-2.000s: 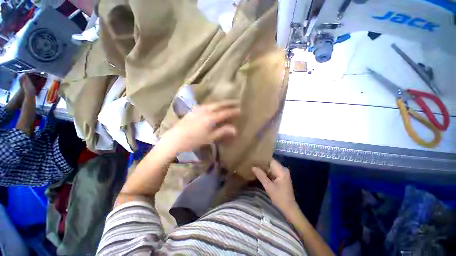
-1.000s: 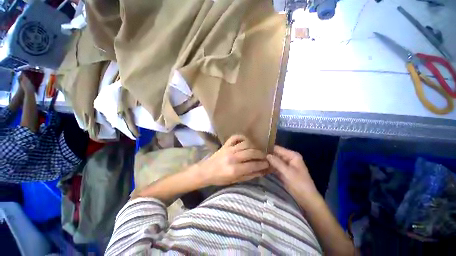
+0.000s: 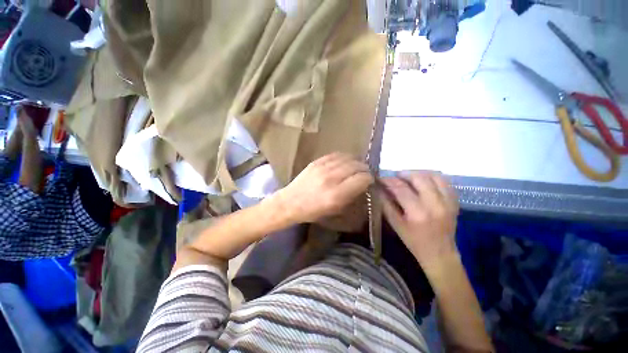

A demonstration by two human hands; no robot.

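A khaki panel [image 3: 344,103] runs from the presser foot area down to the table's front edge. Its right edge shows a pale dotted thread line and hangs past the table as a narrow strip. My left hand [image 3: 330,185] holds this edge from the left at the table's front. My right hand [image 3: 420,207] pinches the same edge from the right, close to my left fingertips. The needle plate [image 3: 407,61] lies just right of the cloth. A grey-blue knob [image 3: 442,33] sits above it. Needle and presser foot are too blurred to tell.
Heaped khaki cloth [image 3: 200,69] with white pocketing [image 3: 148,155] lies left. Scissors [image 3: 575,110] and a slim grey tool [image 3: 585,58] lie on the white bed at right. A grey motor box [image 3: 41,62] stands far left, above a person's checked sleeve [image 3: 41,214]. Blue bins are below.
Over two seconds my left hand has come from the middle of the cloth to its right edge. Both hands have lately moved up along the edge to the table's front. The view has shifted.
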